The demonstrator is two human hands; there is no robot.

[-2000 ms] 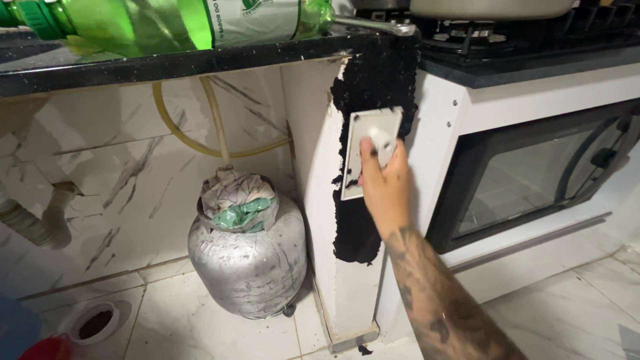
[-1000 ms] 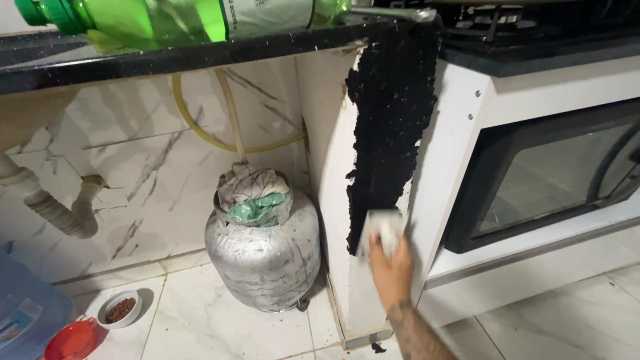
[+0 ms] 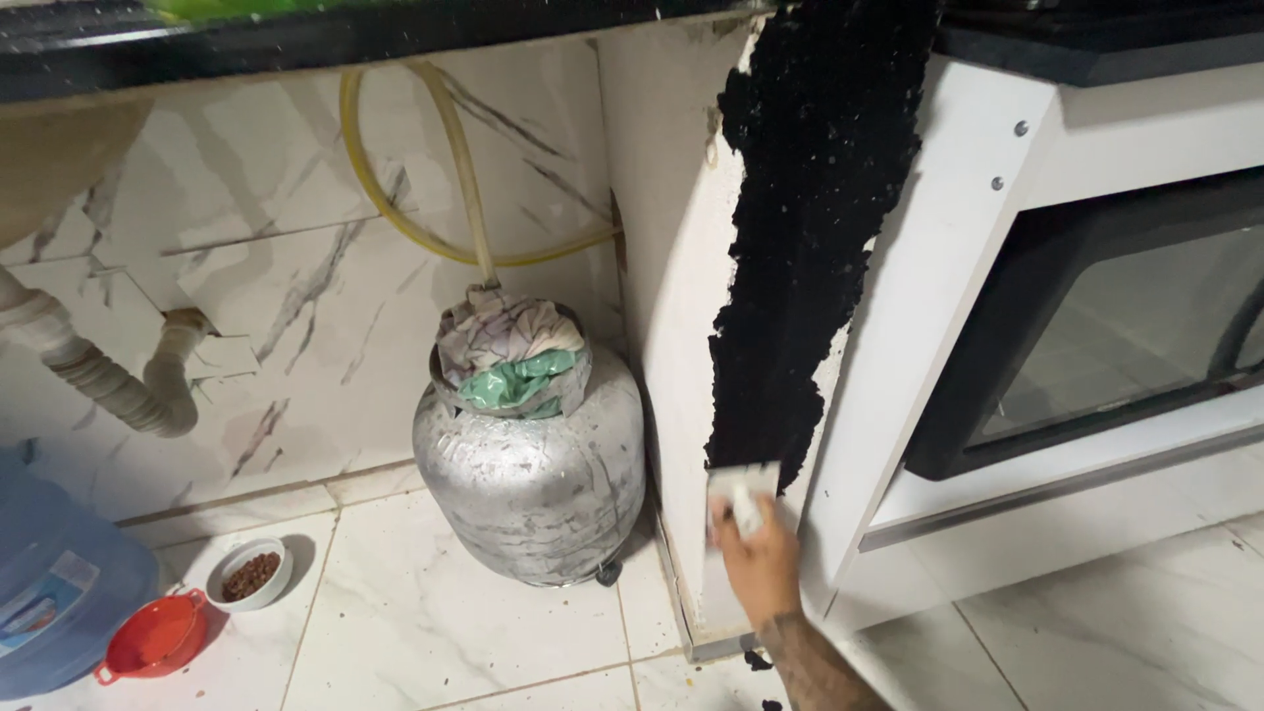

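My right hand point(image 3: 758, 558) grips the knob of a small flat pale hand float point(image 3: 729, 484). The float lies against the front of a narrow white wall end, at the lower edge of a ragged black coating point(image 3: 815, 227). The coating runs down from the countertop, with bare white wall point(image 3: 681, 375) along its left side. Black scraps point(image 3: 757, 660) lie on the floor below the wall's foot. My left hand is not in view.
A silver gas cylinder point(image 3: 533, 474) with cloth on top and a yellow hose point(image 3: 370, 183) stands left of the wall. A white oven cabinet point(image 3: 948, 227) adjoins at right. A black countertop point(image 3: 375, 44) overhangs. Left are a food bowl point(image 3: 269, 592), red dish point(image 3: 156, 637) and blue jug point(image 3: 69, 583).
My right hand has moved down the wall with the float, from the upper part of the black coating to its lower edge. The view has tilted downward.
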